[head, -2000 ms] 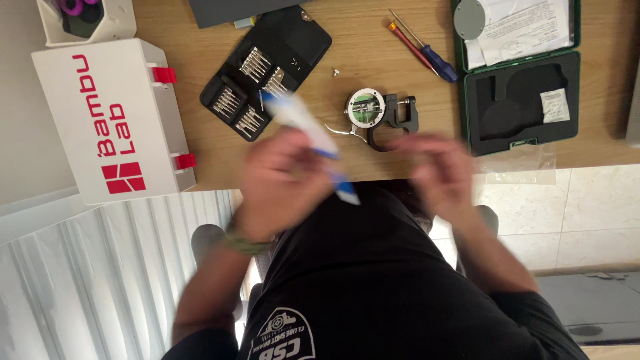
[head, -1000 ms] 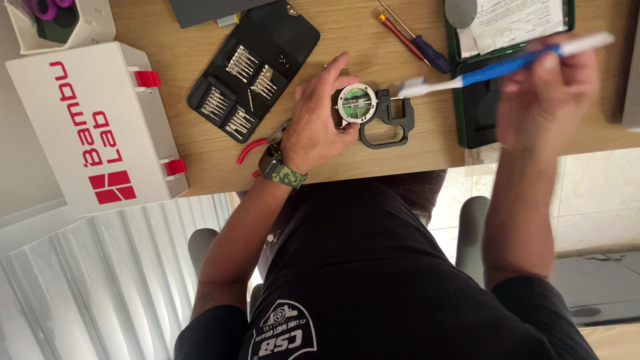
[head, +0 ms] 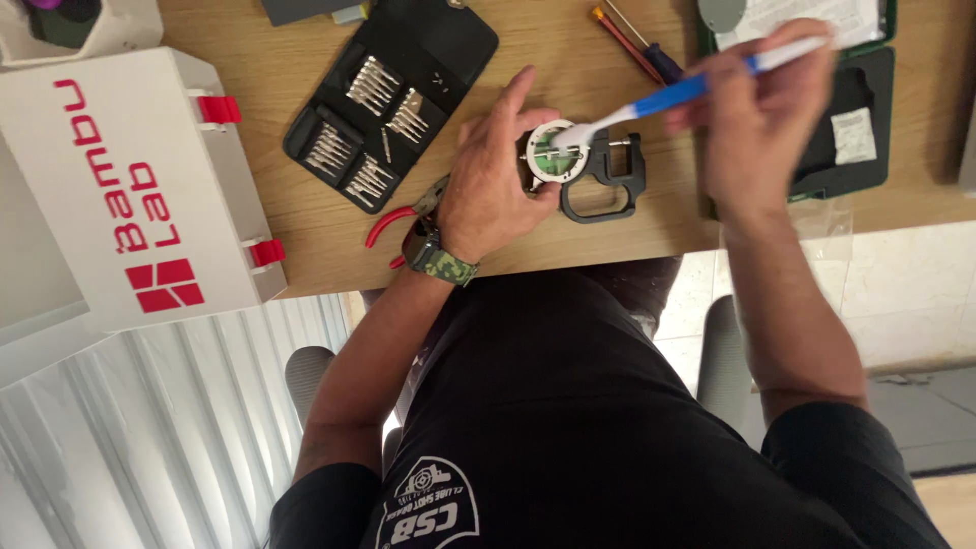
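A thickness gauge with a black frame [head: 639,183] lies on the wooden table, its round head [head: 555,164] uncovered so that a green circuit board and metal parts show. My left hand [head: 499,175] grips the rim of that head between thumb and fingers. In my right hand [head: 751,114], slightly blurred, is a blue and white toothbrush [head: 671,95]; its bristle end lies over the inside of the gauge head. Whether the bristles touch the board cannot be told. Pliers with red handles [head: 390,224] lie partly hidden behind my left wrist.
An unfolded black bit case [head: 450,46] holds several screwdriver bits. Two screwdrivers [head: 637,46] lie beyond the gauge. A green padded case [head: 877,114] with papers [head: 801,23] is at the right, a clear plastic bag [head: 827,232] at the table edge, a white box [head: 114,191] at the left.
My left hand has come onto the gauge head since two seconds ago. The toothbrush, in front of my left hand then, is in my right hand; its bristle end has moved left over the head since one second ago.
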